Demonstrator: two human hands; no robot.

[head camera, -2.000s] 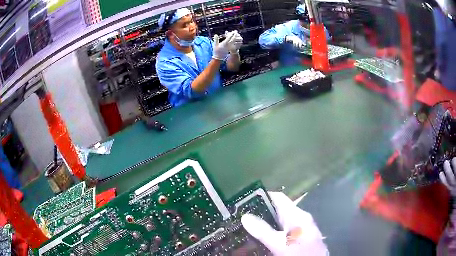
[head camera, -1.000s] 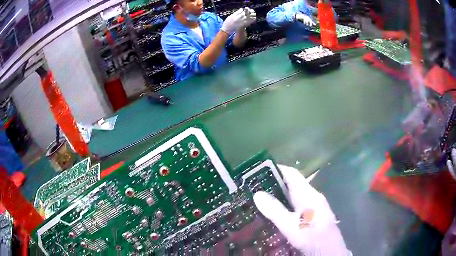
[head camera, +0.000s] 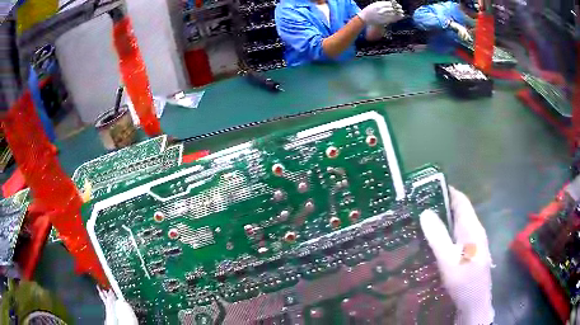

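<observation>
A large green notched printed circuit board (head camera: 267, 222), solder side towards me, is held up above the bench and fills the lower middle. My right hand (head camera: 461, 254), in a white glove, grips its right edge, thumb on the face. My left hand (head camera: 117, 308), also white-gloved, is at the board's lower left edge, mostly cut off by the picture's bottom; its fingers touch the edge. The board's lower edge is out of the picture.
Green-matted bench (head camera: 318, 95) beyond. Black parts tray (head camera: 464, 79) at far right, pen cup (head camera: 116, 127) at left. Wrapped red-orange posts (head camera: 137, 73) stand left and right. More boards (head camera: 124, 162) lie behind at left. A person in a blue smock (head camera: 318, 28) is across the bench.
The view has turned left and down. The board has come up and right in the picture, showing more of its left part. My left hand has come into view at its left edge.
</observation>
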